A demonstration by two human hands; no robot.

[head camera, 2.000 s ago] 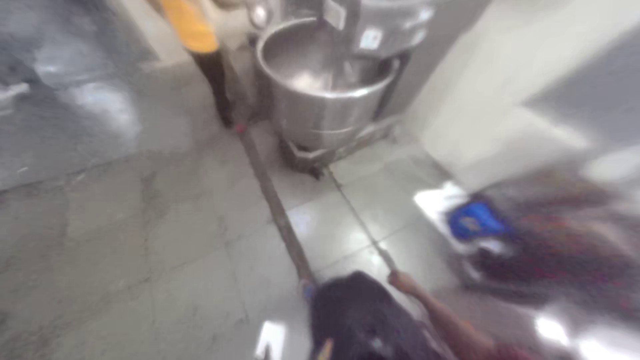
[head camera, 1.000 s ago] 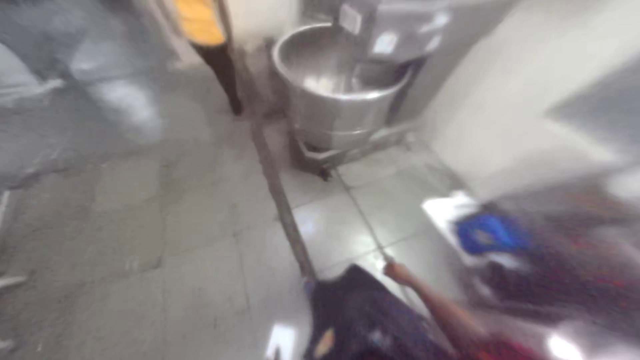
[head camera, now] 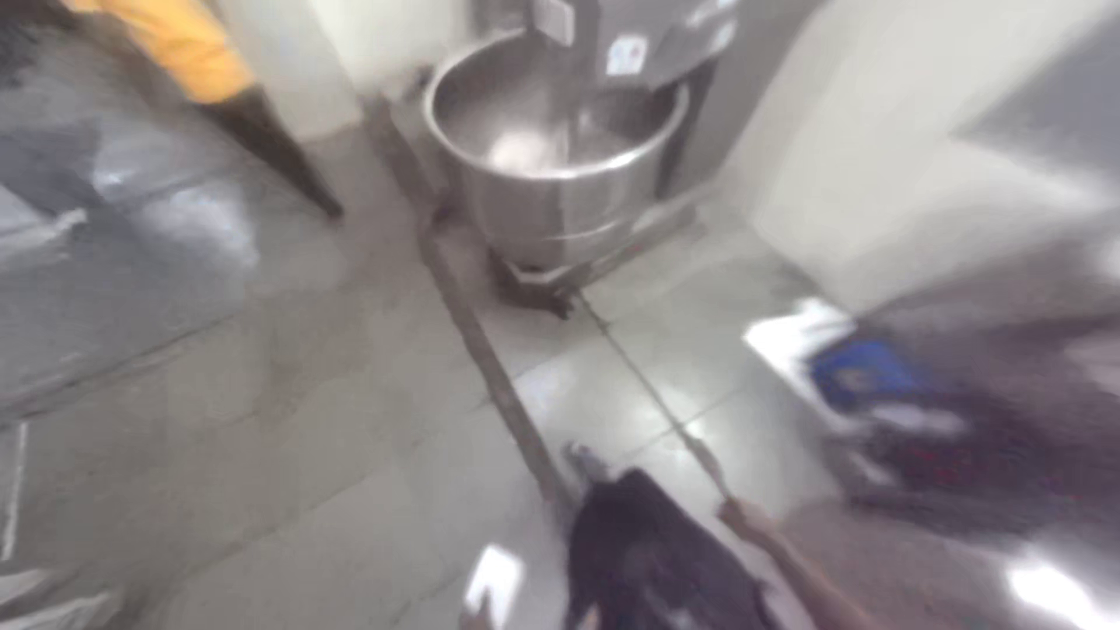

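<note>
The head view is blurred. At the bottom edge, the fingertips of my left hand [head camera: 477, 616] hold a small white flat object [head camera: 495, 579]. My right hand [head camera: 744, 518], its forearm coming from the lower right, is closed around what looks like a thin, stick-like object [head camera: 707, 464] that points up and left. Dark clothing [head camera: 652, 560] covers the space between my hands. Ahead stands a large steel mixer bowl [head camera: 560, 201] under a grey mixer head [head camera: 647, 44], with something pale inside it. Neither hand touches the bowl.
A person in a yellow-orange garment [head camera: 197, 66] stands at the upper left. A dark strip [head camera: 490, 367] crosses the tiled floor [head camera: 332, 420] toward the mixer. At the right lie a blue item [head camera: 862, 372] and a white item [head camera: 796, 337], beside a dark blurred mass and a pale wall [head camera: 875, 157].
The yellow-clad person has shifted left relative to the mixer. Both of my hands still hold their objects. The view has moved somewhat.
</note>
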